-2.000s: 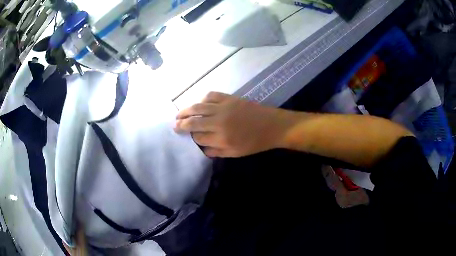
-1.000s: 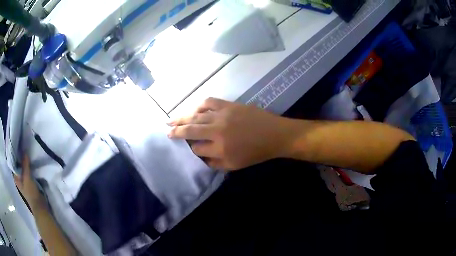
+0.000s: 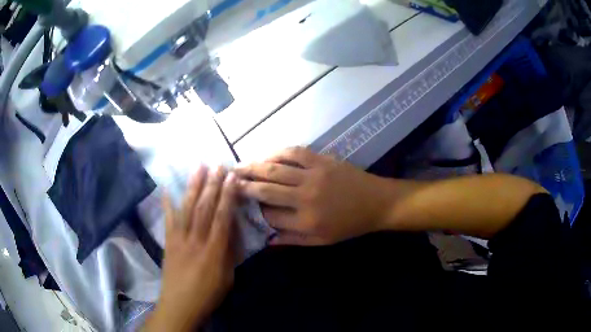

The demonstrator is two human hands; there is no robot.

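The light grey garment panel (image 3: 116,279) lies in folds on the machine table, its far part under the needle area and washed out by the lamp. A navy piece (image 3: 100,185) lies on it at the left. My left hand (image 3: 201,240) lies palm down on the cloth, slightly blurred, its fingertips close to my right hand's. My right hand (image 3: 317,194) is at the cloth's right edge with its fingers bent over it; its thumb is hidden. The sewing machine head (image 3: 149,84) stands just beyond; the needle cannot be made out.
A pale grey pointed piece (image 3: 353,39) lies on the table beyond the hands. A ruler strip (image 3: 415,91) runs along the table edge. Green-yellow sticks (image 3: 434,8) and a dark item (image 3: 478,13) lie at the far end. A blue basket (image 3: 558,172) with cloth is at right.
My left hand has moved from the far left edge of the cloth to beside my right hand. The navy piece has shifted up and left. The view has shifted slightly.
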